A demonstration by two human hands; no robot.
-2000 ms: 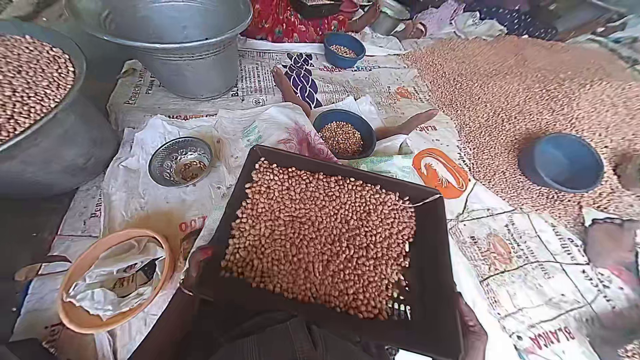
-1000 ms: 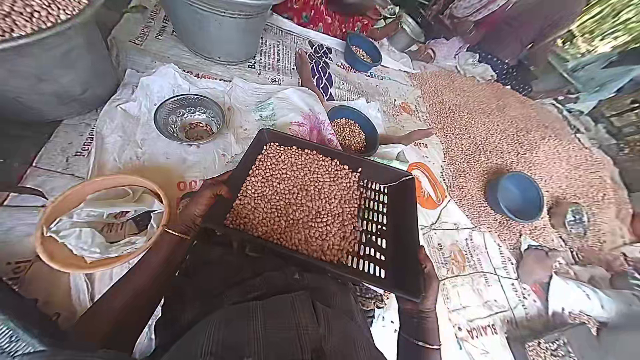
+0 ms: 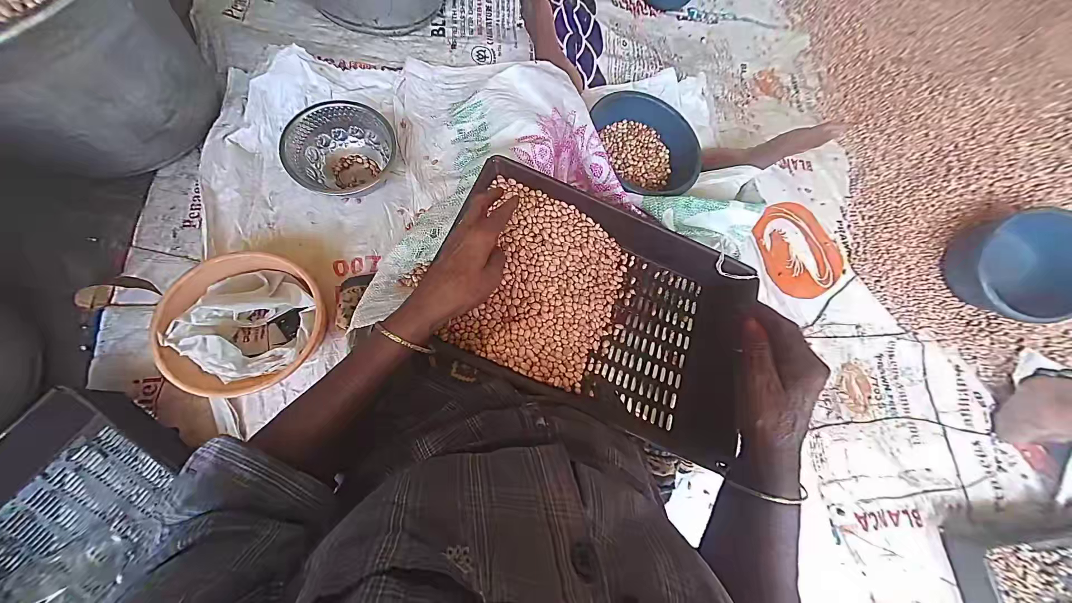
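Note:
A dark slotted plastic tray (image 3: 745, 293) lies tilted across my lap. Shelled peanuts (image 3: 553, 276) fill its left and middle part, while the slots at its right side are bare. My left hand (image 3: 469, 264) rests on the peanuts at the tray's left edge, fingers bent into them; it is not clear whether it holds any. My right hand (image 3: 779, 377) grips the right end of the tray, with the thumb on its rim. Beyond the tray sits a blue bowl (image 3: 682, 134) part full of peanuts.
To the left are a patterned metal bowl (image 3: 314, 138), an orange ring-shaped rim (image 3: 180, 293) around white plastic, a large metal tub (image 3: 92, 92) and another slotted tray (image 3: 75, 469). Printed sacks cover the ground. A blue bowl (image 3: 1026, 264) stands on spread peanuts (image 3: 930, 109) at right, near another person's hand (image 3: 1034, 410).
My left hand has moved from the tray's left rim onto the peanuts. The peanuts have shifted toward the tray's left, baring slots at the right. The view has tipped downward.

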